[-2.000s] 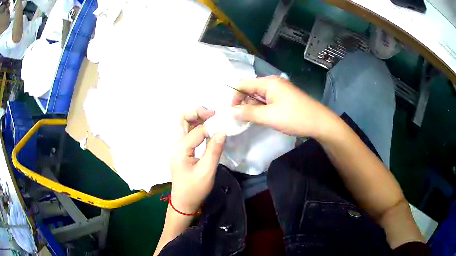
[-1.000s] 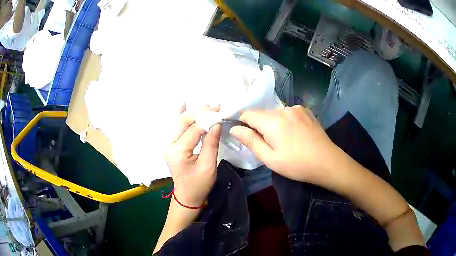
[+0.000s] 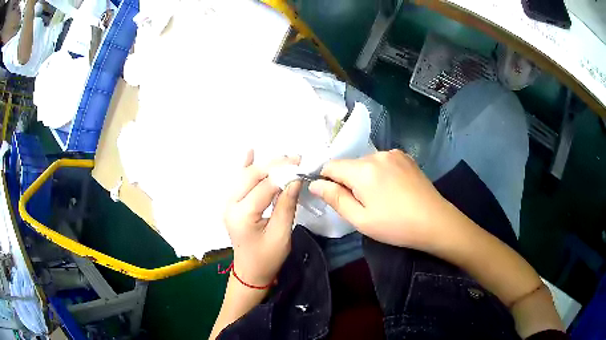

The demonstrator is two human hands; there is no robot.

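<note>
A white garment piece (image 3: 332, 219) lies at my lap, overexposed, joining the white heap beyond it. My left hand (image 3: 262, 216) pinches its edge between thumb and fingers. My right hand (image 3: 385, 196) holds small dark thread snips (image 3: 311, 177), mostly hidden in the fingers. The short dark tips touch or nearly touch the cloth edge beside my left thumb. Fine thread ends are too small to tell.
A large pile of white garments (image 3: 199, 119) fills the middle, on a cardboard sheet (image 3: 113, 139) within a yellow trolley frame (image 3: 100, 257). A blue crate (image 3: 109, 73) stands beyond. A white table (image 3: 571, 46) with a dark phone (image 3: 546, 9) is upper right. Another person's arm (image 3: 25, 33) shows upper left.
Since two seconds ago my right hand has come lower, and the snips' tips have moved to the edge at my left fingertips. A cloth flap now stands up behind the right hand.
</note>
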